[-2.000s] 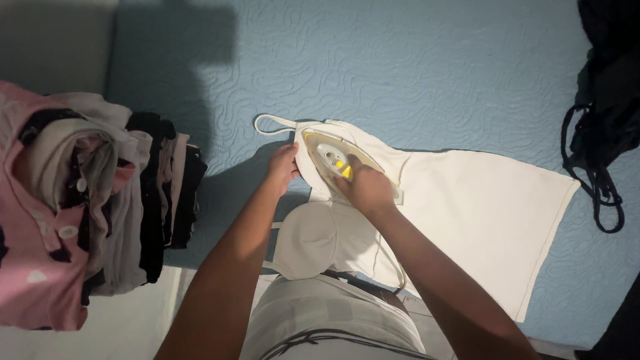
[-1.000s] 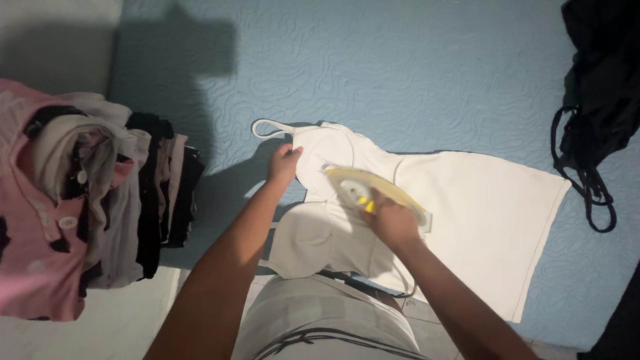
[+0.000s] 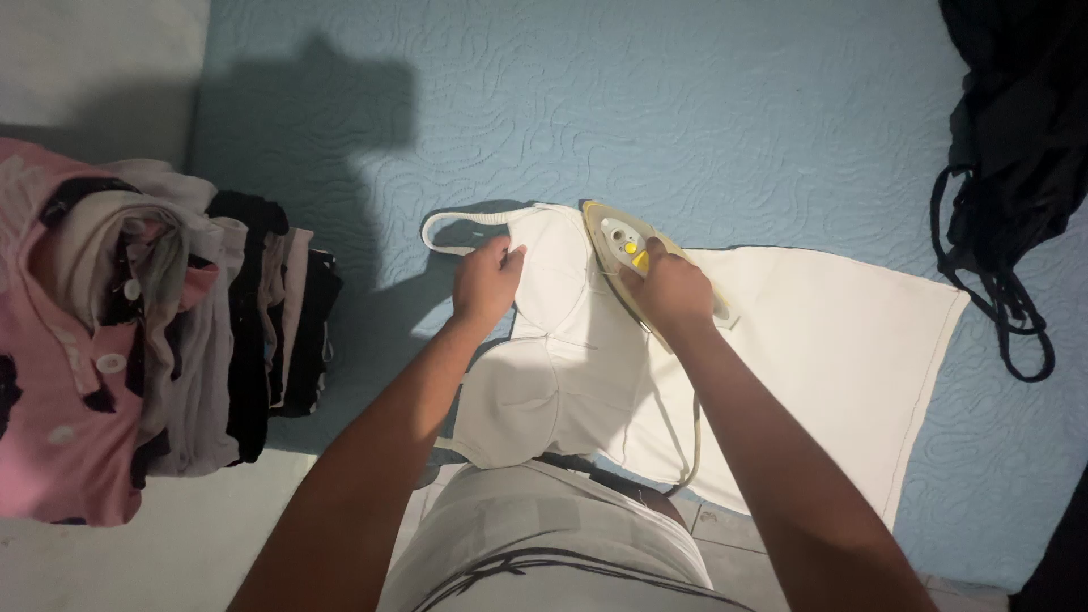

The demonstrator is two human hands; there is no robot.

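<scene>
A white dress with molded cups and thin straps (image 3: 816,340) lies spread on a light blue quilted cover, its cups at the left and its hem at the right. My right hand (image 3: 676,293) is closed around the handle of a clothes iron (image 3: 622,238), which has yellow controls. The iron rests on the bodice just right of the upper cup, its tip at the garment's far edge. My left hand (image 3: 489,285) pinches the dress at the outer edge of the upper cup, near the looped strap. The iron's cord hangs below my right wrist.
Folded clothes (image 3: 195,340) are stacked at the left, with a pink buttoned garment (image 3: 72,399) nearest. A black garment with straps (image 3: 1011,153) lies at the upper right, close to the hem. Under everything is the blue quilted cover (image 3: 637,102); tiled floor (image 3: 731,552) shows below its near edge.
The iron in my right hand has moved right along the bodice, off the upper cup that it covered in the earliest frame. My left hand has stayed at the cup's edge.
</scene>
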